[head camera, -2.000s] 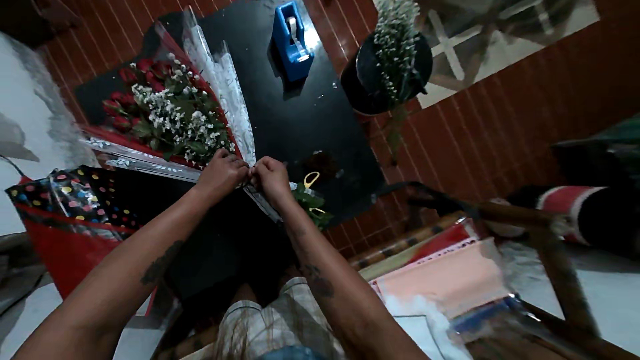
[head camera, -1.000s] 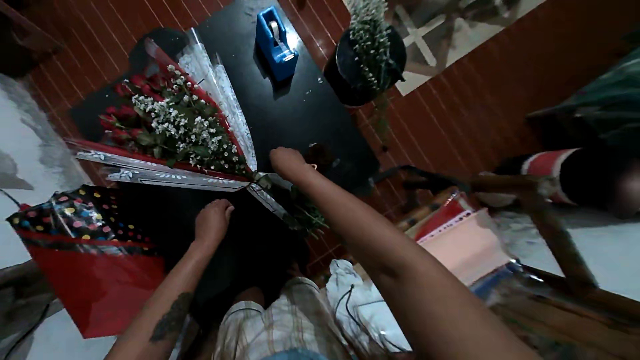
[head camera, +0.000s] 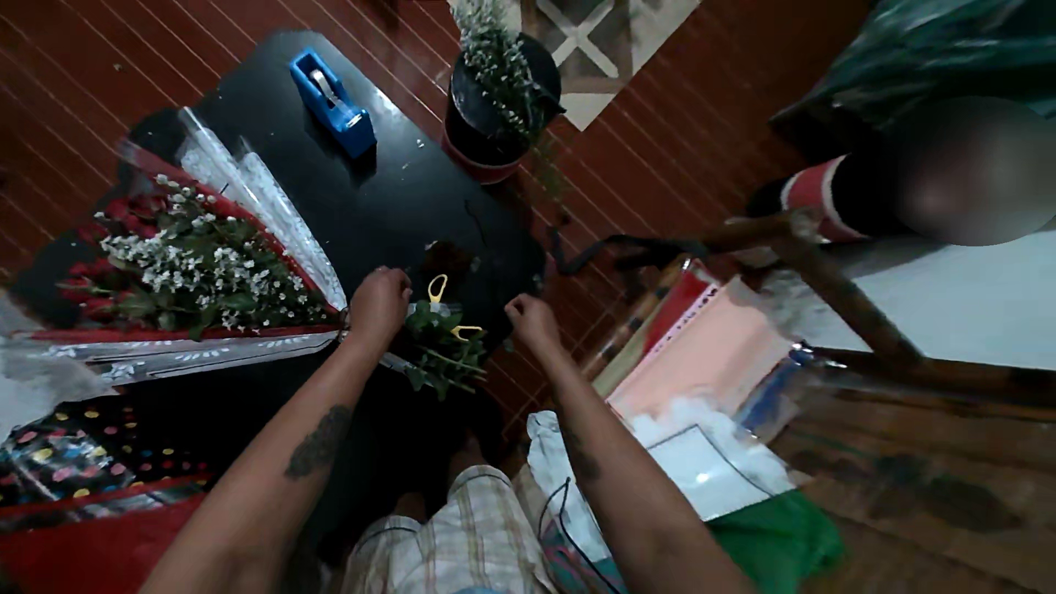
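Note:
A bouquet of red roses and small white flowers (head camera: 202, 268) in clear and white-patterned wrap lies on the black table (head camera: 396, 190). My left hand (head camera: 379, 305) is at the bouquet's gathered neck, fingers curled; what lies inside them is hidden. The green stems (head camera: 445, 351) stick out to the right of it. Yellow-handled scissors (head camera: 438, 288) lie by the stems, their blades mostly hidden. My right hand (head camera: 530, 320) hovers to the right of the stems, thumb and fingertips together; whether it holds something thin cannot be seen.
A blue tape dispenser (head camera: 334, 103) stands on the table. Beyond the table edge is a dark bucket (head camera: 487, 124) with white flowers. Wrapping sheets (head camera: 701, 355) and white plastic (head camera: 693, 462) lie at right by a wooden frame (head camera: 850, 297). Red and polka-dot wrap (head camera: 91, 462) is at lower left.
My left hand has come from below the bouquet up to its neck. My right hand has moved from the neck to the right, past the stems. The view has shifted.

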